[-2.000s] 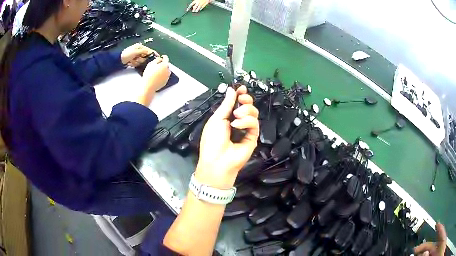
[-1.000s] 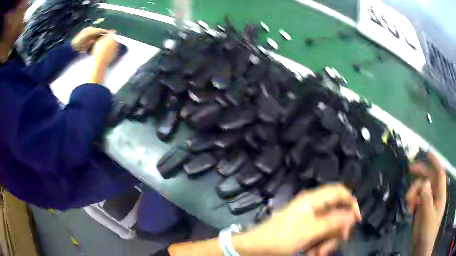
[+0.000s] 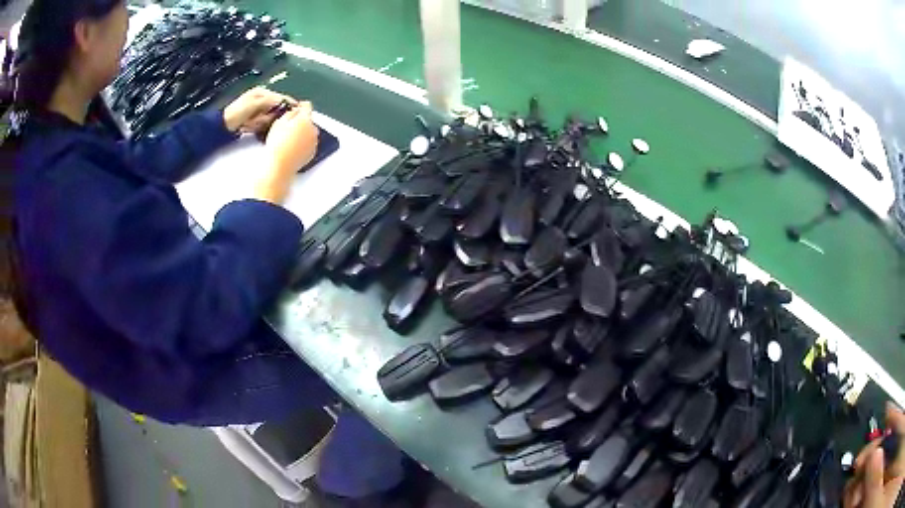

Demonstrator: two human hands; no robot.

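Note:
A large heap of black oval housings [image 3: 598, 288] with thin stems and white round disc ends lies on the dark green bench. Several housings lie loose at its near left edge. My right hand [image 3: 873, 481] shows only as fingers at the lower right edge, mostly cut off. A small red and black thing [image 3: 874, 431] is beside these fingers; whether they hold it cannot be told. My left hand is not seen.
A seated person in dark blue [image 3: 149, 258] works at left over a white sheet [image 3: 347, 159], beside another heap [image 3: 189, 60]. The green belt [image 3: 556, 74] has a white rail and holds a few units. A printed white sheet [image 3: 834, 134] lies across it.
My left hand, raised over the heap and then low in front of it, has left the picture. The view has shifted. My right hand is now nearly cut off at the right edge.

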